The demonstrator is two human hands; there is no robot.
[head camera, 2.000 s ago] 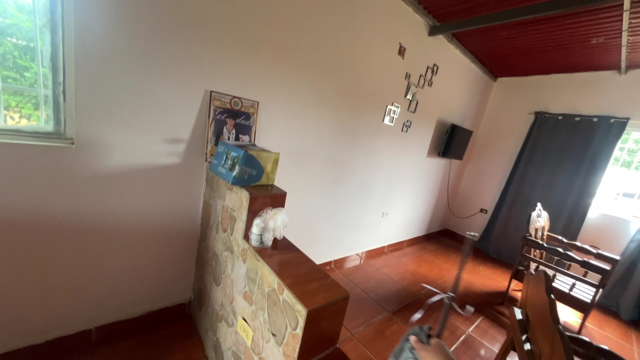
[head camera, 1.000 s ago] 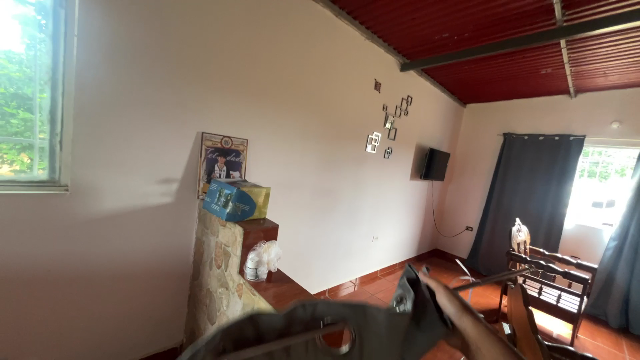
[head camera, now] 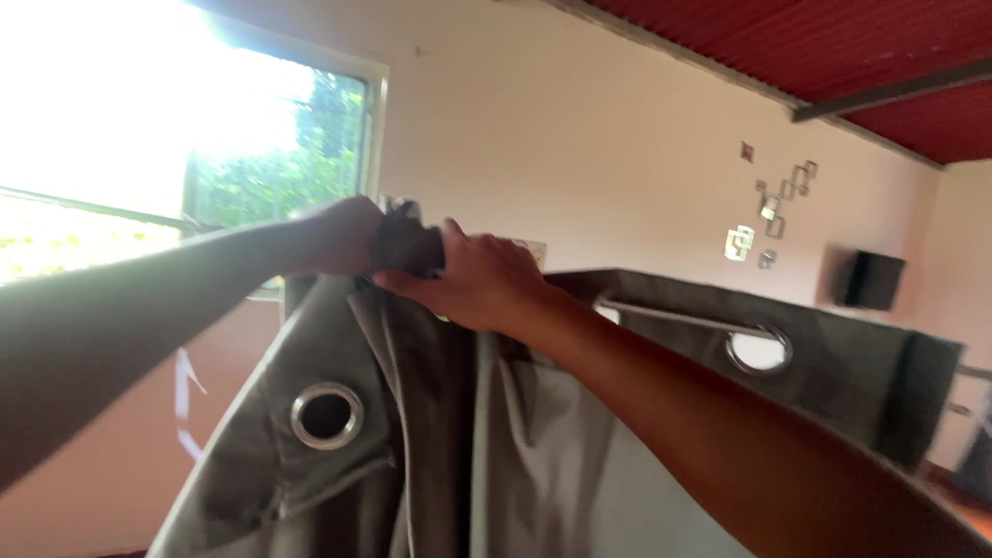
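A grey grommet curtain [head camera: 535, 418] hangs across the lower half of the view, its top edge bunched at the centre. My right hand [head camera: 484, 275] grips the bunched top from the right, thumb toward the left. My left hand [head camera: 345, 232] is at the other side of the same bunch, closed on it; its fingers are mostly hidden. A metal grommet [head camera: 326, 415] shows in the loose fold below my left hand. A thin curtain rod [head camera: 682, 316] passes behind the fabric on the right, through another grommet [head camera: 759, 349].
A bright window [head camera: 279, 139] is at the left. On the wall behind are square frame decorations [head camera: 775, 226] and a dark wall-mounted television [head camera: 874, 280]. Over the room runs a red corrugated ceiling [head camera: 876, 46] with a metal beam [head camera: 899, 97]. A white ribbon [head camera: 183, 399] hangs at the left.
The grey curtain, low in view a second ago, now fills the lower half, with both hands raised at its top edge. The view has turned left toward the window.
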